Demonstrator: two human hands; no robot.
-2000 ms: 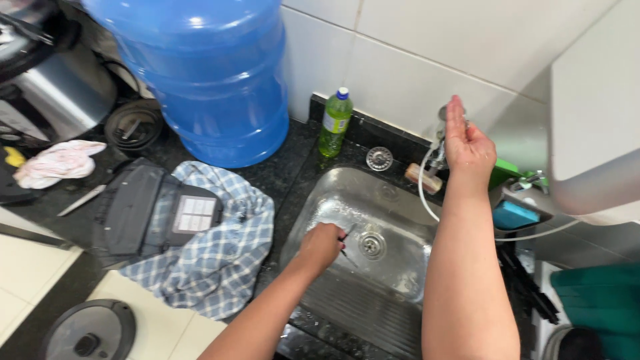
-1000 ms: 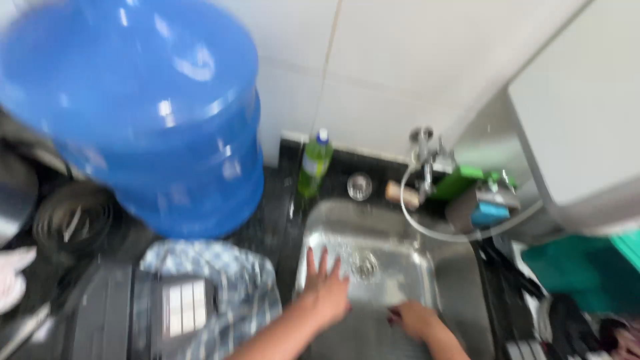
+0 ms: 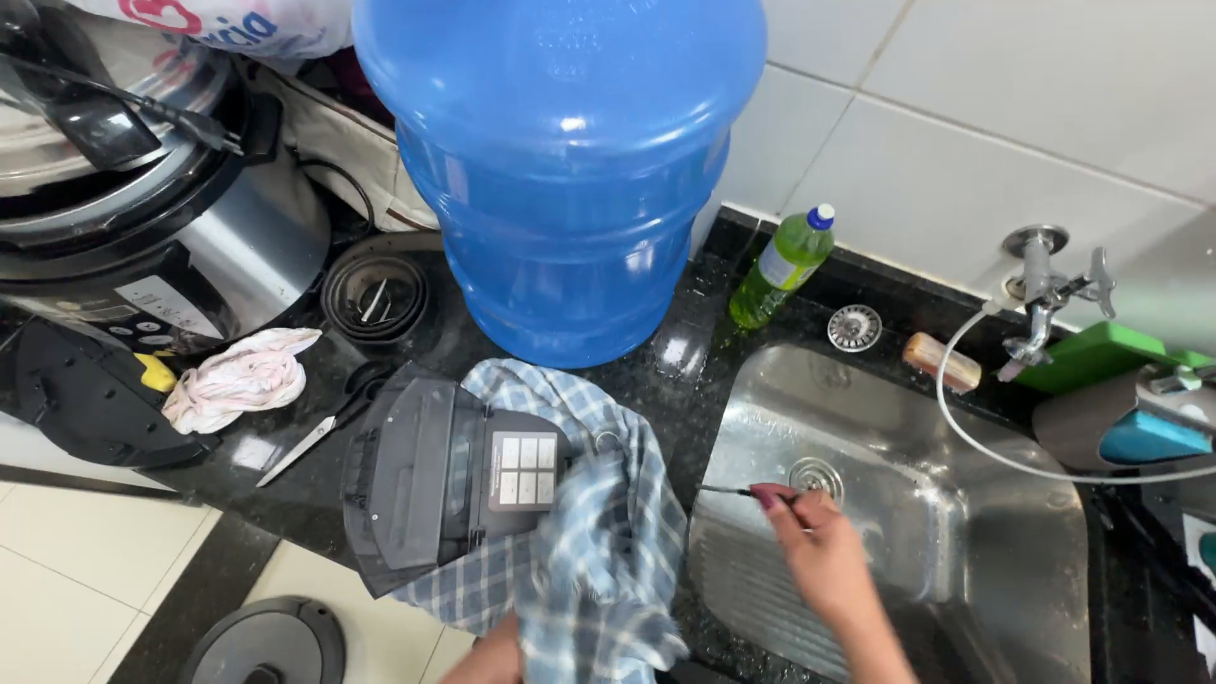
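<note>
My right hand point(image 3: 812, 532) pinches a thin dark tool point(image 3: 727, 489) over the steel sink point(image 3: 1007, 532), left of the drain. Much of my left hand point(image 3: 499, 651) is hidden by the blue checked cloth point(image 3: 608, 570), which is bunched and blurred above it; its grip cannot be made out. Part of the same cloth lies under a dark grey plastic bin point(image 3: 418, 475) with a label, probably a robot vacuum's dustbin. Scissors point(image 3: 309, 442) lie to its left.
A large blue water jug point(image 3: 570, 209) stands behind the cloth. A green bottle point(image 3: 784, 266), a drain strainer point(image 3: 855, 328) and a faucet point(image 3: 1040, 294) are behind the sink. At left are a pressure cooker point(image 3: 237, 237) and a pinkish rag point(image 3: 242, 380). A round robot vacuum point(image 3: 271, 646) sits below.
My left hand has moved from the sink to the checked cloth, part of which is now lifted. Two seconds ago my right hand was up at the faucet. The view has swung left.
</note>
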